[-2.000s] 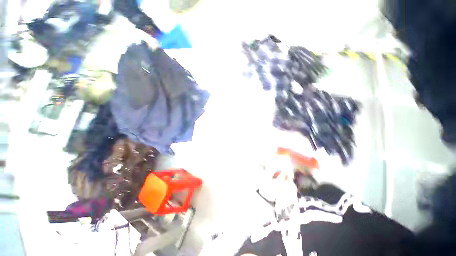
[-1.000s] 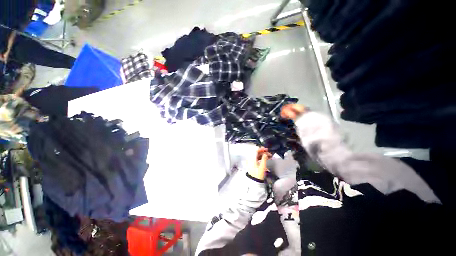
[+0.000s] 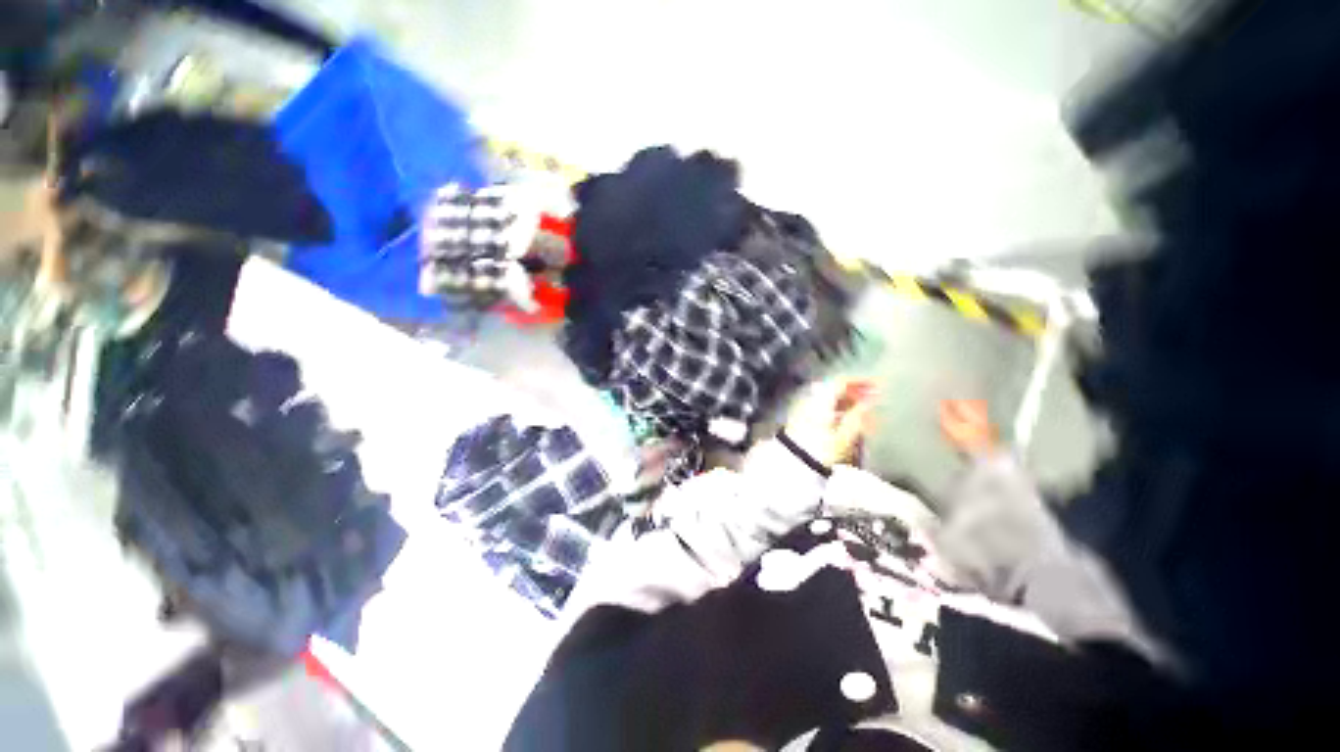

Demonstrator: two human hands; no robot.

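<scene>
A black-and-white plaid garment (image 3: 720, 345) lies bunched against a dark cloth heap (image 3: 647, 221), ahead of my hands. More plaid cloth (image 3: 529, 485) lies on the near part of the white table (image 3: 397, 419). My left hand (image 3: 848, 420), with a black band at the wrist, is just right of the bunched garment. My right hand (image 3: 969, 426) is further right, above the grey floor. Both hands are blurred; their fingers look apart, with no cloth visible in them.
Dark garments (image 3: 250, 492) cover the table's left side. A blue crate (image 3: 368, 147) stands behind the table. Checked cloth (image 3: 470, 243) rests by a red stool (image 3: 547, 303). A metal rail (image 3: 1040, 375) and a dark garment mass (image 3: 1234, 382) are at the right. Yellow-black tape (image 3: 955, 294) crosses the floor.
The plaid cloth spread before my hands is now bunched by the dark heap, with a separate part on the table. My right hand has come off the cloth. The view has shifted.
</scene>
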